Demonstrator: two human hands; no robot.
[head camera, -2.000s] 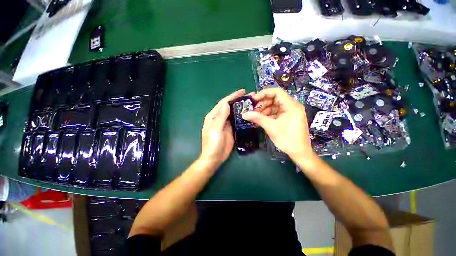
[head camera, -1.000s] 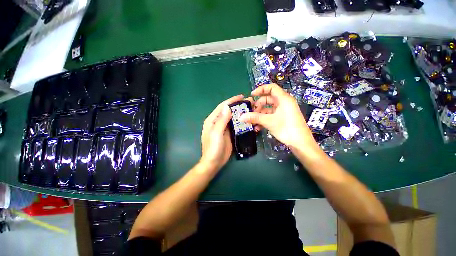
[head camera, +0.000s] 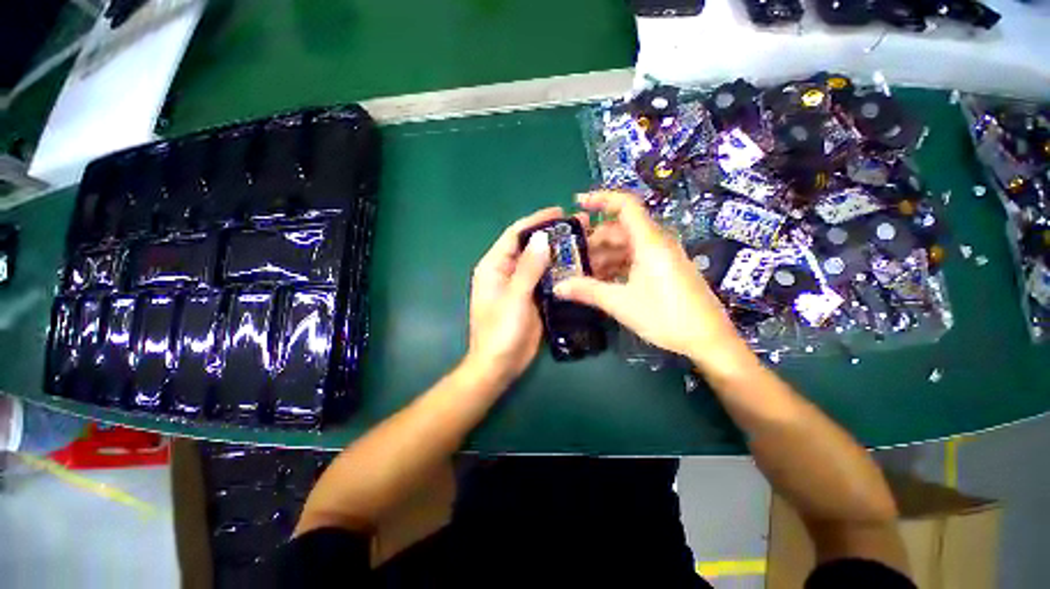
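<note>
My left hand (head camera: 504, 293) holds a black glossy phone housing (head camera: 573, 330) along its left side, over the green mat. A small silvery patterned circuit board (head camera: 564, 251) sits in the upper part of the housing. My left thumb rests at the board's left edge. My right hand (head camera: 645, 276) is at the housing's right side, with the thumb touching the lower part of the board and the other fingers curled above. Whether the right fingers pinch anything is hidden. Lead wires cannot be made out.
A stack of black blister trays (head camera: 179, 265) lies at left. A pile of circuit boards (head camera: 748, 221) with black speakers lies on clear plastic at right, with white flecks around it. Another pile (head camera: 1019, 184) is far right. A pale rail (head camera: 495, 97) runs behind.
The housing has turned slightly in my hands, and my right thumb has moved down to the board's lower part. The small black part beyond the rail at upper left is no longer in sight.
</note>
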